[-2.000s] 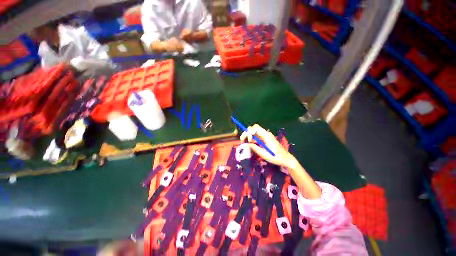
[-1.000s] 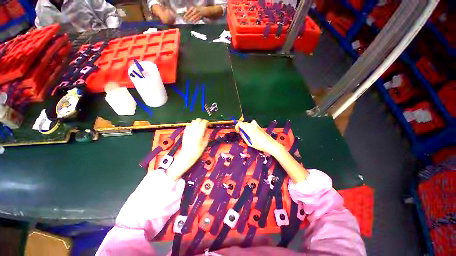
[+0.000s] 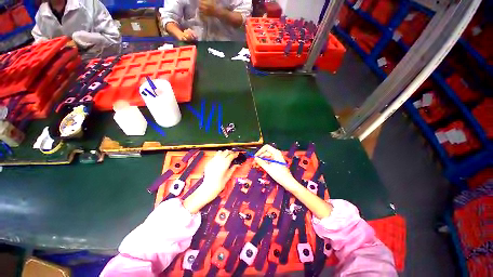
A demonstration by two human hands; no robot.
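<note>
My left hand [image 3: 217,172] holds a small dark watch [image 3: 239,158] at the far edge of the orange-red watch tray [image 3: 172,161]. My right hand [image 3: 273,164] grips a thin blue stick tool [image 3: 268,159], whose left end points at the watch. The watch's details are too small to tell. Dark purple-black watch straps [image 3: 236,208] lie slantwise across the tray, with small white or red square tags [image 3: 248,252] on the watches. My forearms cover parts of the tray.
A raised green board [image 3: 227,86] beyond the tray bears a white cup [image 3: 165,108] with blue sticks, a white bottle [image 3: 130,120], loose blue sticks [image 3: 211,116], small metal parts [image 3: 229,129] and an empty tray [image 3: 175,67]. Two people sit across. A metal post [image 3: 324,38] and blue racks stand right.
My left hand has come in from out of view and taken hold of a watch. The blue stick in my right hand has turned from steeply slanted to nearly level.
</note>
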